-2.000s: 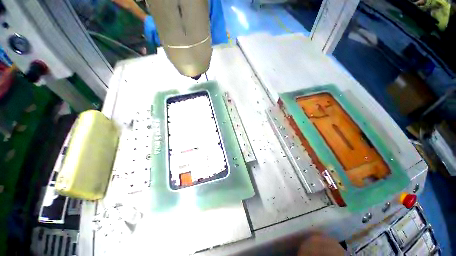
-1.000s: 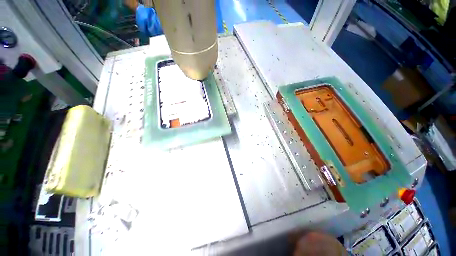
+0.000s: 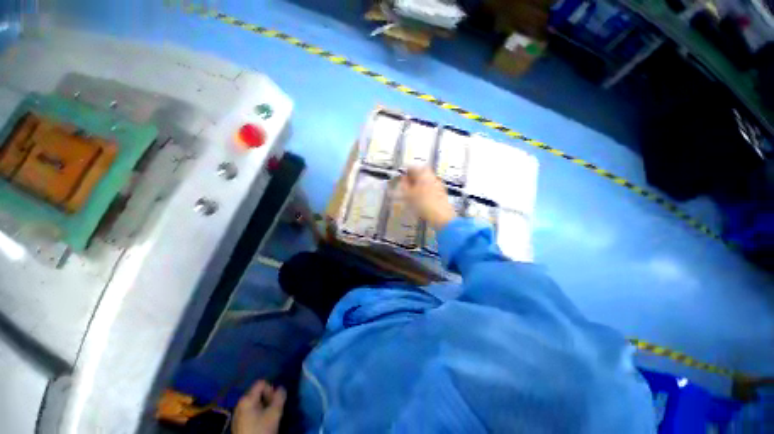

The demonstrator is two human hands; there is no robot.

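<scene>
My right hand (image 3: 426, 197) reaches over the frame tray (image 3: 533, 180), its fingertips on or just above the phone frames (image 3: 367, 202); I cannot tell whether it grips one. The thin, silvery phone frames with dark rims lie in rows in the white tray. My left hand (image 3: 259, 408) is low near my lap, partly cut off by the bottom edge, fingers loosely curled and apart, with nothing seen in it. The green hinged fixture (image 3: 127, 161) with its orange-brown nest (image 3: 51, 161) lies at the left with no phone frame in it.
The white machine table (image 3: 144, 280) fills the left side, with a red emergency stop (image 3: 250, 136) and smaller buttons on its edge. The tray rests on a cardboard box (image 3: 344, 182). Yellow-black tape (image 3: 458, 110) crosses the blue floor. Boxes (image 3: 518, 52) stand beyond.
The view has swung right from the machine to the tray. My right hand now shows over the tray and my left hand near my lap. The dispensing head has left the view.
</scene>
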